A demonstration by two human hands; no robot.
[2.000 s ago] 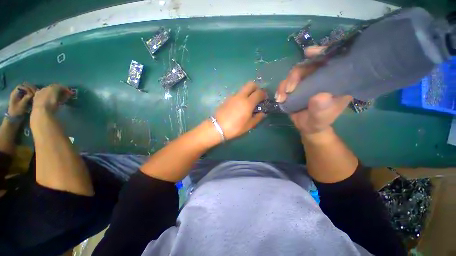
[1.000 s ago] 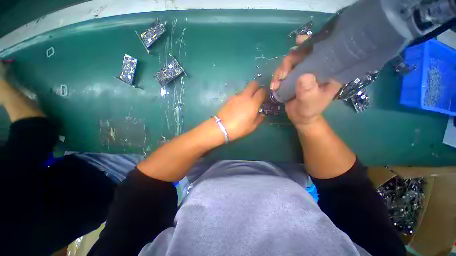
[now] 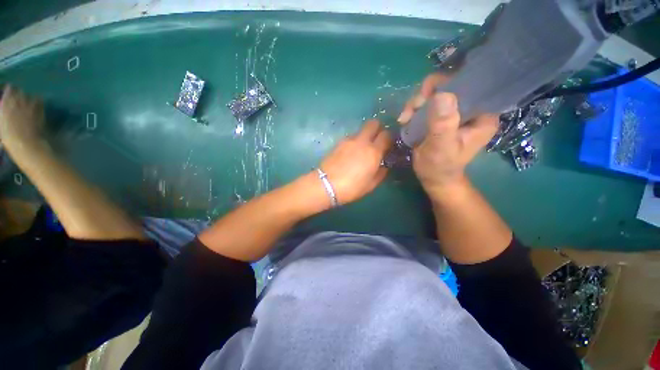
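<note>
My right hand (image 3: 445, 141) is closed around a large grey electric screwdriver (image 3: 510, 69), its nose pointing down-left and its black cord running off to the right. The tool's tip is hidden by my fingers. My left hand (image 3: 356, 165), with a bracelet at the wrist, holds a small dark circuit board (image 3: 397, 155) by its left end, under the tool's nose. Two more boards lie singly on the green mat at the left, one speckled board (image 3: 189, 94) and another beside it (image 3: 250, 102). A pile of boards (image 3: 527, 123) lies right of the tool.
A blue parts bin (image 3: 615, 170) with fine silvery pieces stands at the far right. A cardboard box (image 3: 631, 307) of dark pieces is at lower right. Another person's blurred arm (image 3: 61, 181) reaches over the mat at left. Tiny specks lie near my hands.
The upper-left loose board is gone from the mat. The other person's hand has moved across the left of the mat. The screwdriver is slightly more tilted; my hands stay at the same board.
</note>
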